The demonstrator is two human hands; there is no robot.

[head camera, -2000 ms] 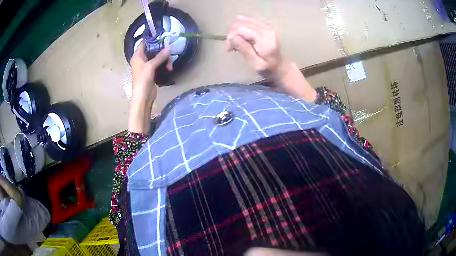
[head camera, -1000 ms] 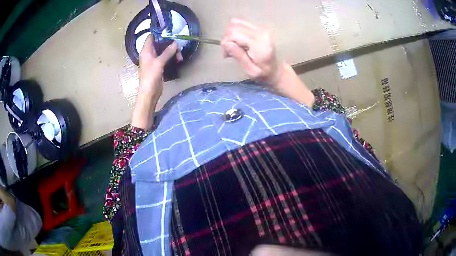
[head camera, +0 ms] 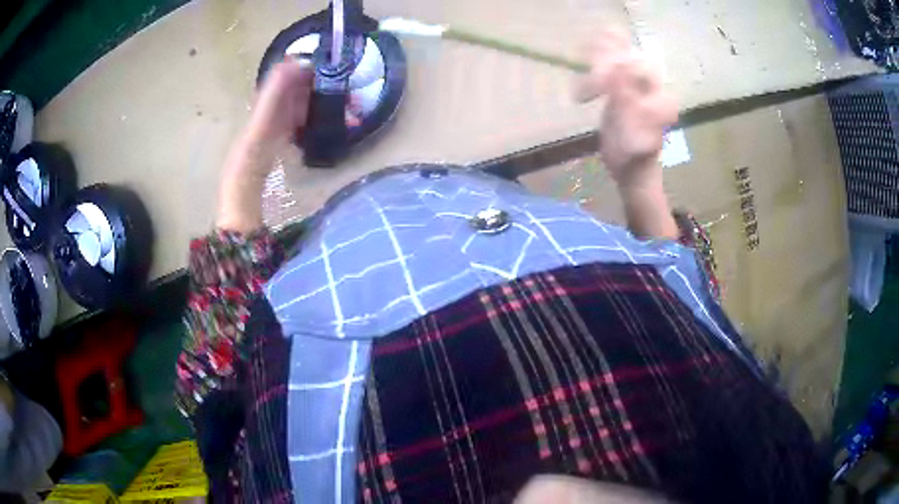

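A round black fan unit with white blades (head camera: 370, 79) lies on the cardboard-covered bench at the top, left of centre. A dark part (head camera: 327, 123) stands over its middle and near edge, with a narrow pale strip (head camera: 338, 34) rising from it out of the picture. My left hand (head camera: 281, 103) is at the dark part's left side, blurred; its fingertips are partly hidden, so its grip is unclear. My right hand (head camera: 631, 98), also blurred, holds a thin greenish brush (head camera: 503, 46) to the right; its white tip is over the bench, clear of the unit.
More fan units (head camera: 94, 236) and white-rimmed housings (head camera: 25, 295) stand on the bench at left. Below them are a red stool (head camera: 94, 394), yellow crates (head camera: 163, 477) and part of a person in pale clothing (head camera: 25, 438). A large printed cardboard (head camera: 779, 285) and a grey slatted crate (head camera: 872, 148) are at right.
My right hand has moved right and pulled the brush tip off the dark part on the unit. My left hand has shifted to the left side of that part.
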